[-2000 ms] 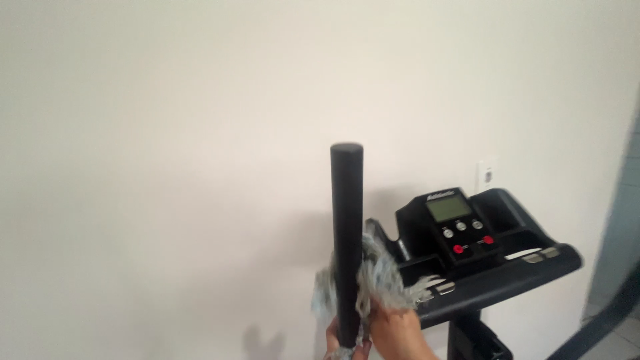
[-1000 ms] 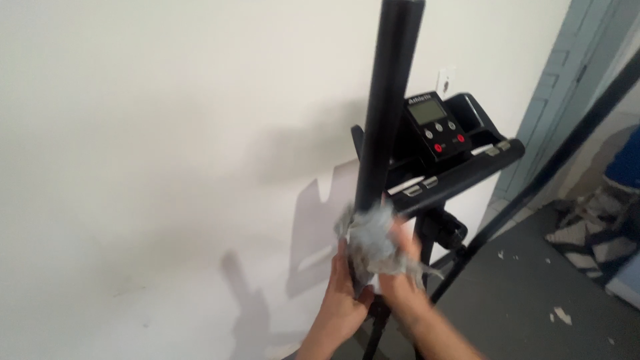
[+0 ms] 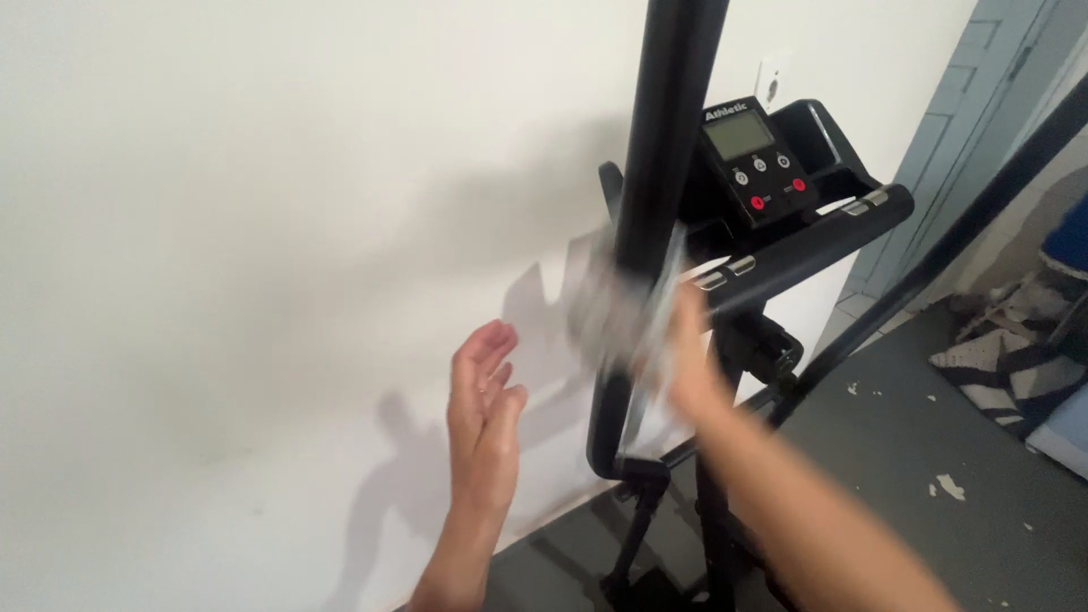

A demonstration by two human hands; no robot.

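A grey cloth (image 3: 616, 314), blurred by motion, is wrapped around the black handlebar pole (image 3: 671, 127) of an exercise machine. My right hand (image 3: 693, 353) grips the cloth at the pole's right side; its fingers are partly hidden and blurred. To the left of the pole, my left hand (image 3: 486, 408) is raised with curled, parted fingers, touching neither pole nor cloth. Behind the pole stands the machine's console (image 3: 752, 157), with a small screen, grey and red buttons, above a black fixed grip bar (image 3: 807, 246) with metal sensor plates.
A pale wall (image 3: 255, 255) runs close along the left, with a power outlet (image 3: 772, 81) behind the console. A second black pole (image 3: 952, 242) slants at the right. Beyond it are a patterned cloth (image 3: 1003, 365) on the grey floor (image 3: 892, 476) and a blue-grey door (image 3: 935, 127).
My left hand has come away from the cloth and pole, where it was a second ago. The right hand stays at the cloth. The view has turned downward since two seconds ago.
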